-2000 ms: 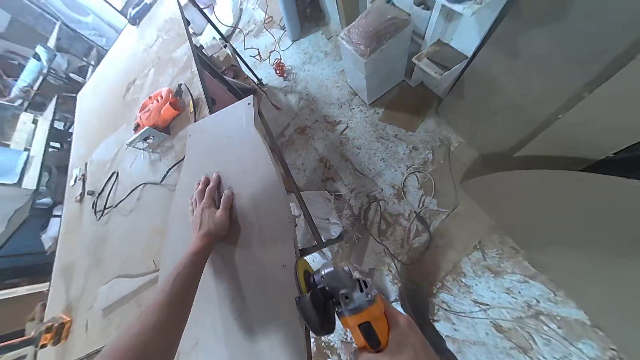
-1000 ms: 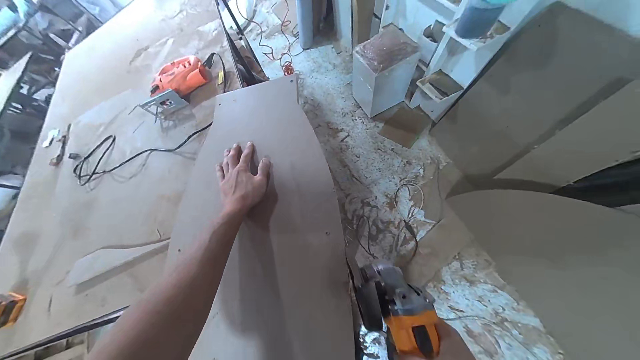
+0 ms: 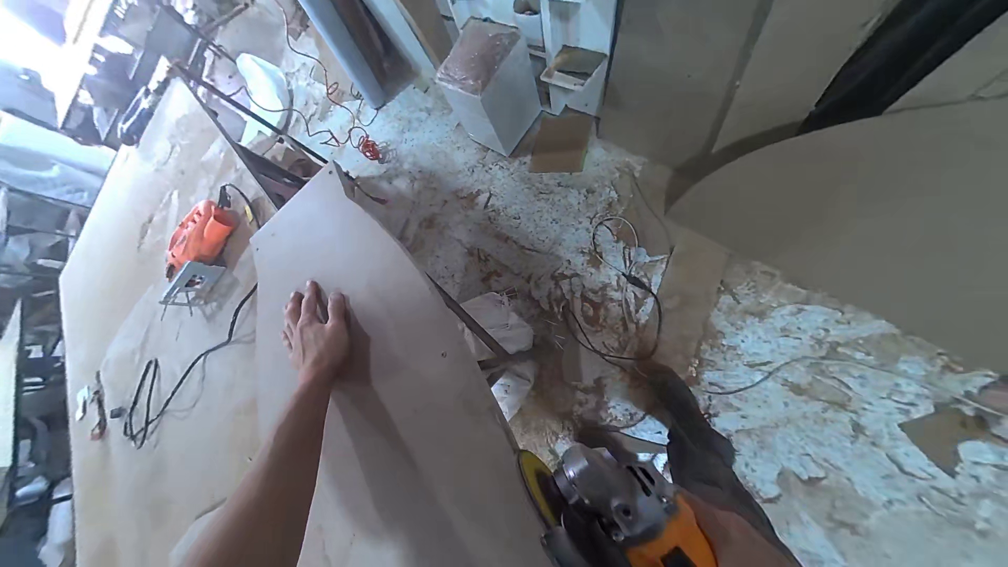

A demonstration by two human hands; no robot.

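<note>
My left hand lies with its palm down and fingers slightly spread on a long shaped wooden panel that has a curved right edge. My right hand, partly cut off at the lower frame edge, holds an orange and grey angle grinder. The grinder's yellow disc stands at the panel's right edge; whether it touches cannot be told. An orange jigsaw with a metal base rests on the workbench left of the panel.
The jigsaw's black cord loops over the pale workbench top. Debris and loose cables cover the floor on the right. A white box stands at the back, near large boards. A metal bar sticks out below the panel.
The view has swung about. The left hand stays pressed on the panel. The grinder stays by the panel's right edge, and its yellow disc shows again after being hidden one second ago.
</note>
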